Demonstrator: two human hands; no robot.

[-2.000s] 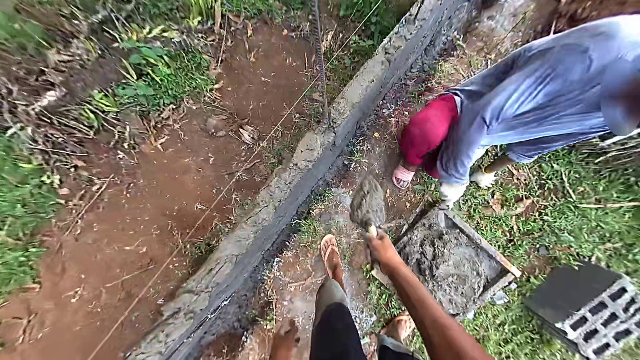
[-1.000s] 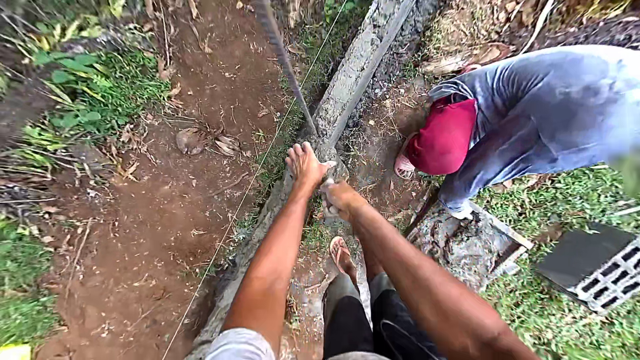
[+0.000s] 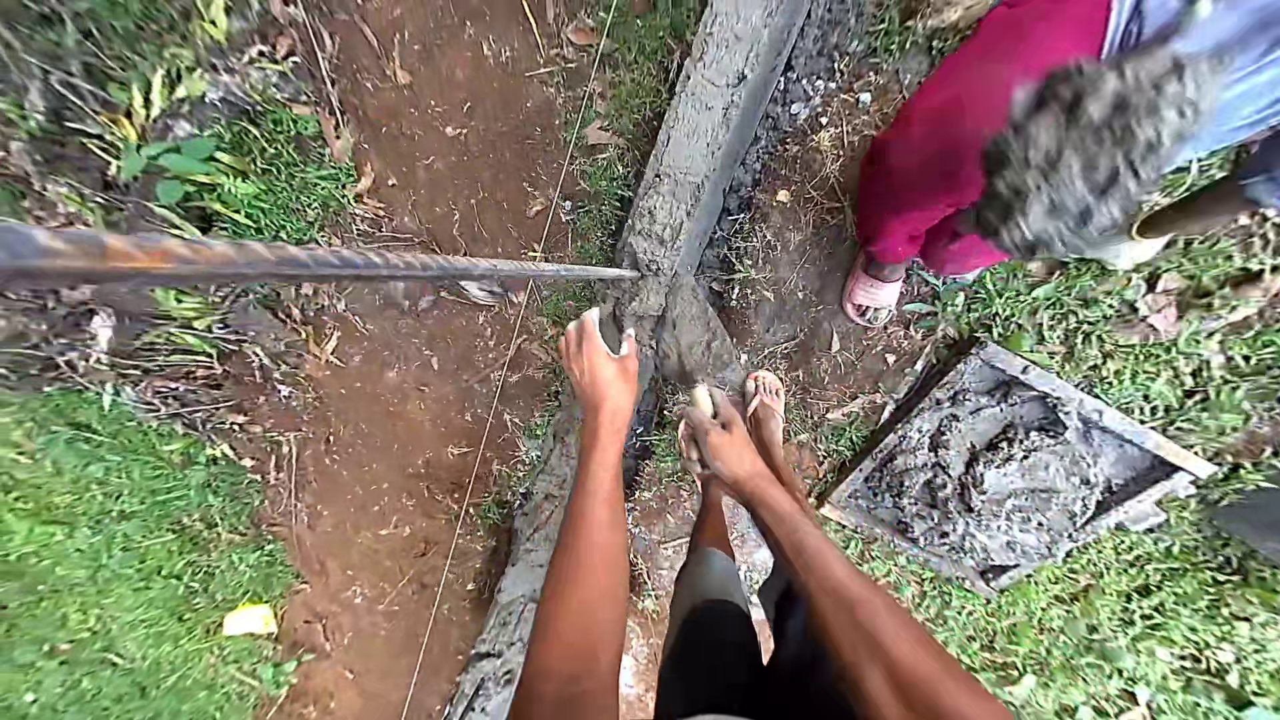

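Note:
My right hand [image 3: 722,437] grips the pale handle of a mortar-coated trowel [image 3: 697,335], whose blade lies against the right side of a low mortar-covered wall [image 3: 690,150]. My left hand [image 3: 602,368] is at the wall's left edge, thumb and fingers apart around some mortar; whether it carries any of it I cannot tell. Just beyond both hands, a ribbed steel rebar [image 3: 400,264] rises from the wall top and leans left across the view.
A wooden-edged mortar box [image 3: 1090,410] lies on grass at the right. Beyond it a person in magenta and blue clothing [image 3: 935,140] bends, near what looks like a blurred lump of mortar [image 3: 1095,150]. A taut string [image 3: 490,420] runs left of the wall, over bare soil.
The trowel, loaded with mortar near the box two seconds ago, is now at the wall. My left hand has come to the wall. The other person has moved away from the mortar box.

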